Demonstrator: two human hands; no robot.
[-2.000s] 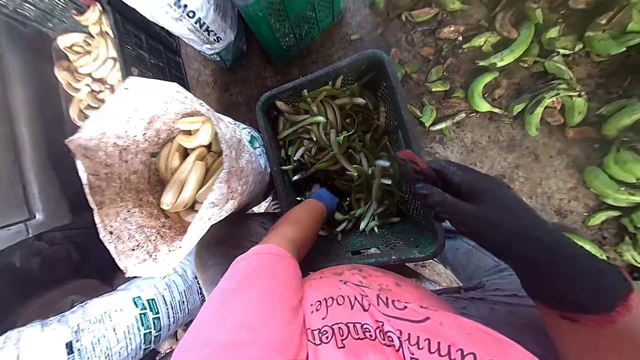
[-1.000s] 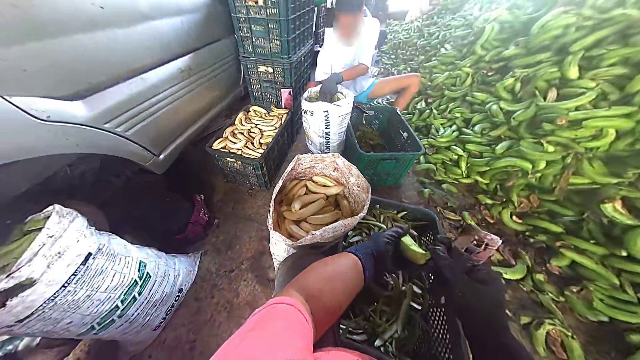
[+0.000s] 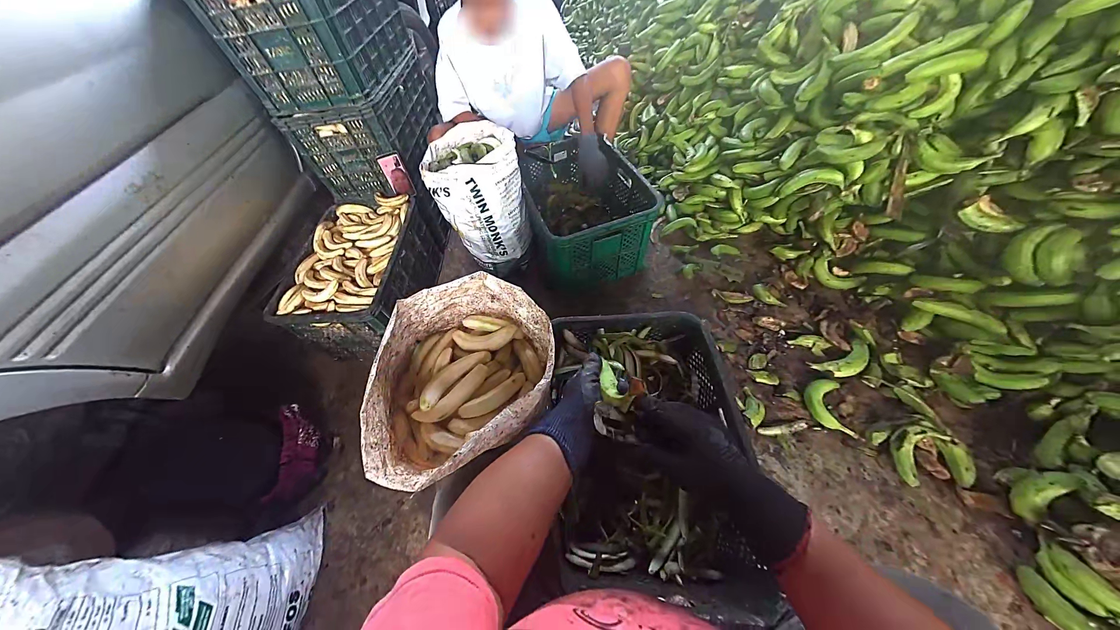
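Observation:
My left hand [image 3: 576, 416], in a dark blue glove, is closed on a green banana [image 3: 614, 385] above a dark plastic crate [image 3: 731, 398]. Close against the fruit's right side is my right hand [image 3: 691, 446], in a black glove; its fingertips are partly hidden, and whether it holds a tool cannot be seen. Banana peels [image 3: 661, 525] lie in the crate below both hands. Left of the crate stands an open woven sack [image 3: 385, 437] with its rim rolled out, holding peeled bananas [image 3: 455, 385].
A person [image 3: 507, 70] sits ahead behind a white sack [image 3: 486, 206] and a green crate [image 3: 604, 249]. Peeled bananas fill a crate [image 3: 350, 328] beside stacked crates [image 3: 306, 61]. A vehicle [image 3: 131, 175] stands left, another sack [image 3: 175, 582] below it. Green bananas [image 3: 831, 131] are heaped right.
Two seconds ago my left hand was down among the peels and my right was at the crate's edge; now both are together at the green banana. The view has tilted up.

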